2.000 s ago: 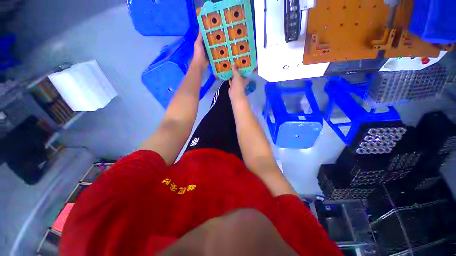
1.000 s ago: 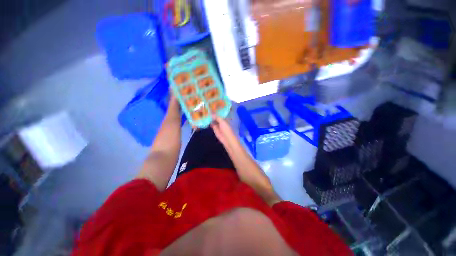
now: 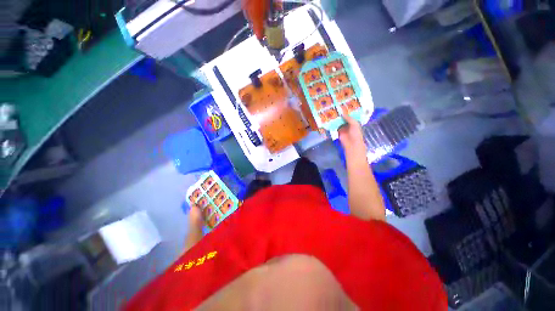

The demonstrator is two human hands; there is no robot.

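My right hand [image 3: 350,130] grips the near end of a green-framed eight-window fixture [image 3: 332,91] over the right station of the white machine table [image 3: 277,160]. Its windows show orange with small dark centres. Whether it rests on the station or is held above it, I cannot tell. My left hand [image 3: 195,217] holds a second green-framed fixture [image 3: 213,199] low at the left, beside my legs; that hand is small and blurred. The left orange-brown station base [image 3: 277,115] has no fixture on it.
An orange overhead head [image 3: 260,18] hangs over the table's back. A blue side bin [image 3: 210,116] with yellow and red items is left of the machine. A gridded clear tray [image 3: 394,130] and a black part tray [image 3: 411,192] are at the right. A green bench [image 3: 73,91] curves at far left.
The view has swung to show the whole machine. The hands, earlier together on one fixture, are now apart, each with a fixture: left low beside the legs, right over the machine. The blue bin is off the right station.
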